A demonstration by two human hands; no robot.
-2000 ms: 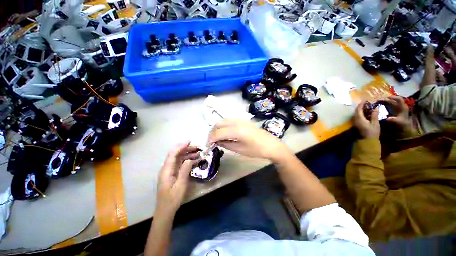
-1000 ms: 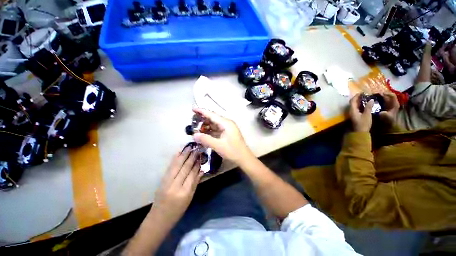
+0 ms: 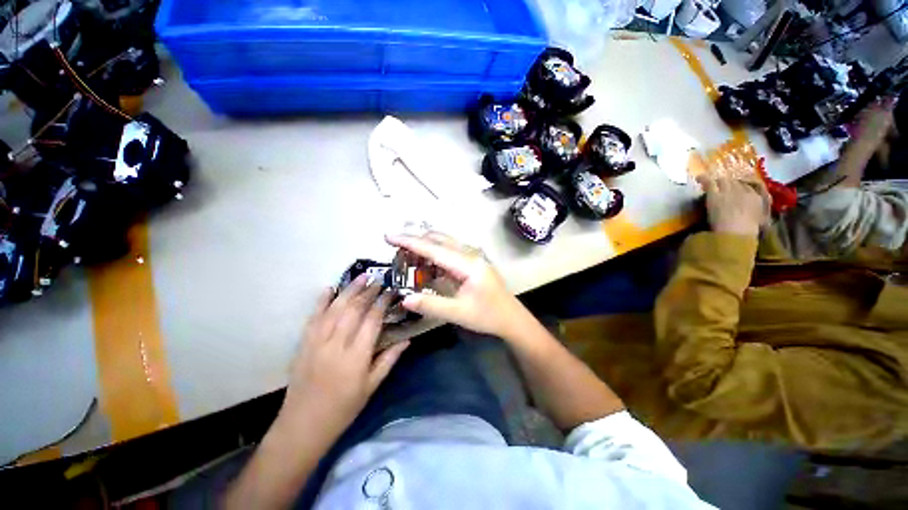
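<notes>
A black housing (image 3: 350, 271) with a pale plate lies at the bench's front edge, mostly covered by my fingers. My left hand (image 3: 343, 334) rests over it with the fingers on its top and side. My right hand (image 3: 463, 289) holds a small silver-and-black module (image 3: 404, 271) with an orange spot between thumb and fingers, at the housing's right side. Whether the module touches the housing is hidden by my fingers.
A blue bin (image 3: 368, 70) stands behind. Filled black units (image 3: 538, 212) cluster to its right. Waiting housings (image 3: 139, 154) are heaped at left. A white sheet (image 3: 390, 149) lies before the bin. Orange tape (image 3: 134, 349) crosses the bench. Another person's brown sleeve (image 3: 702, 309) is at right.
The view has tipped down and shifted right. My right hand has brought the module from above the housing down to its right side. The other person's hand no longer shows a black unit.
</notes>
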